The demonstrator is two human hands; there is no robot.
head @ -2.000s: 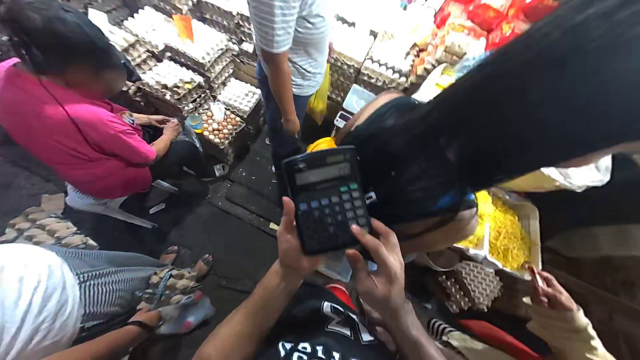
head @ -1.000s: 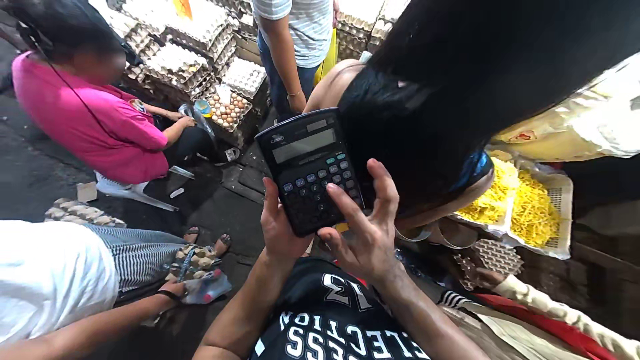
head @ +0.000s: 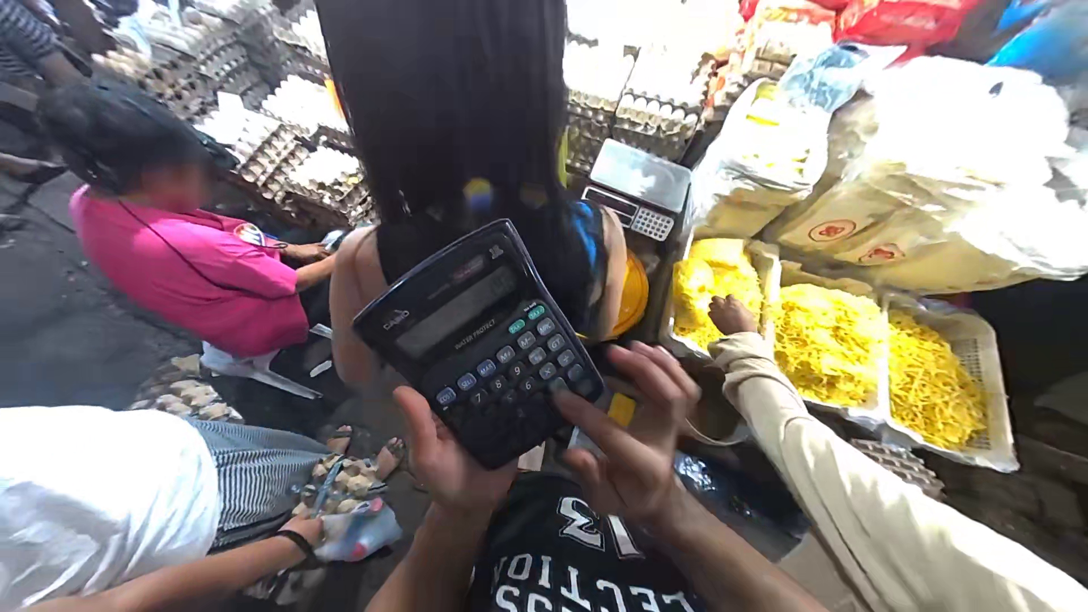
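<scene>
A black Casio desk calculator (head: pixel 480 340) is held up in front of my chest, tilted, with its display at the upper left. My left hand (head: pixel 450 459) grips its lower edge from beneath, the thumb along the side. My right hand (head: pixel 633 425) is at the calculator's right side, its index fingertip on or just over the keys near the right edge and the other fingers loosely curled. The right hand holds nothing. What the display reads is too faint to tell.
A person with long dark hair (head: pixel 450 102) stands just ahead. A person in pink (head: pixel 170 255) sits left, one in white (head: pixel 102 501) nearer. To the right, a sleeved arm (head: pixel 807 425) reaches into baskets of yellow noodles (head: pixel 829 340). A scale (head: pixel 642 178) and egg trays (head: pixel 272 153) lie beyond.
The view has turned right. The calculator is now more tilted, and my right index finger has moved to its right-hand keys. The sleeved arm at the right has reached into the yellow noodles.
</scene>
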